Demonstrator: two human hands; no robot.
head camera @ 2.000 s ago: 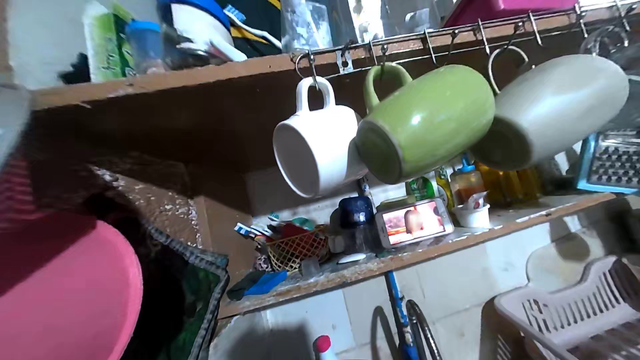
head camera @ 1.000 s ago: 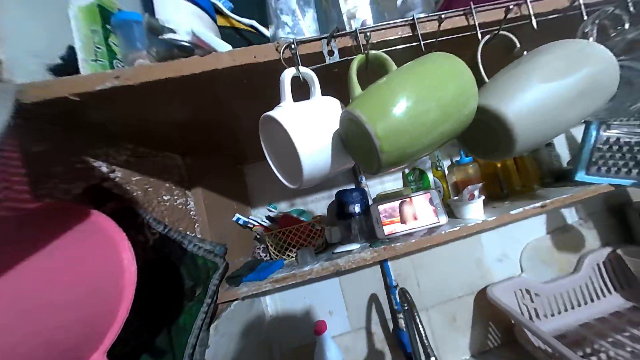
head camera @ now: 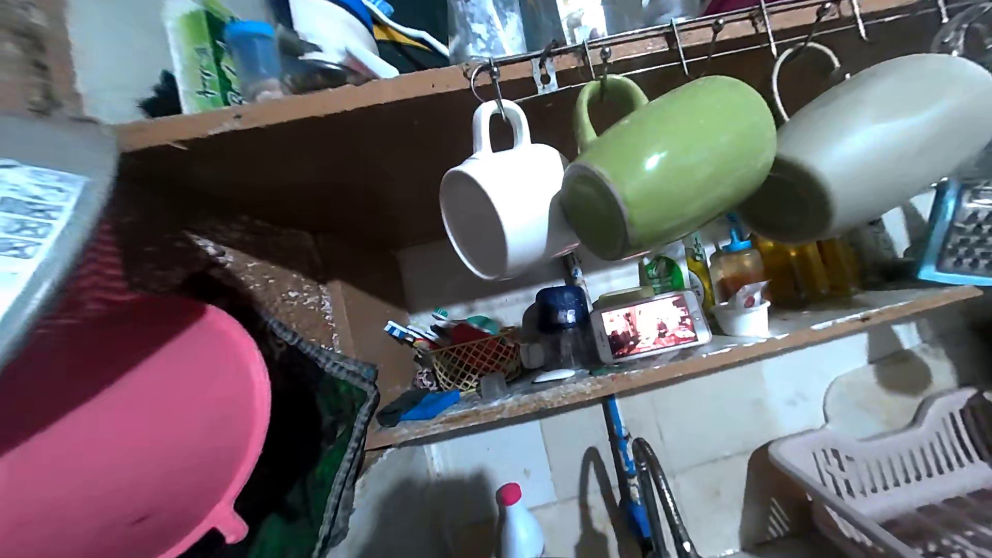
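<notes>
Neither my left hand nor my right hand is in view. A white mug (head camera: 515, 205), a green mug (head camera: 682, 167) and a grey mug (head camera: 891, 147) hang by their handles from hooks on a metal rack (head camera: 643, 35) under the upper shelf. Below them, on the lower shelf, a phone (head camera: 652, 327) with a lit screen leans beside a dark-lidded jar (head camera: 562, 318). Left of the jar is a small woven basket (head camera: 473, 364) holding toothbrushes and other items. A small white cup (head camera: 742, 318) stands right of the phone.
A pink plastic basin (head camera: 132, 434) fills the lower left, below a grey rounded object (head camera: 77, 163) with a label. A white bottle with a red cap (head camera: 519, 523) stands near a curved faucet (head camera: 659, 488). At right are a pale dish rack (head camera: 891, 465) and a box grater (head camera: 961, 229).
The grey rounded object at the left edge shows larger than one second ago, when it was barely in view. The picture on the phone screen has changed.
</notes>
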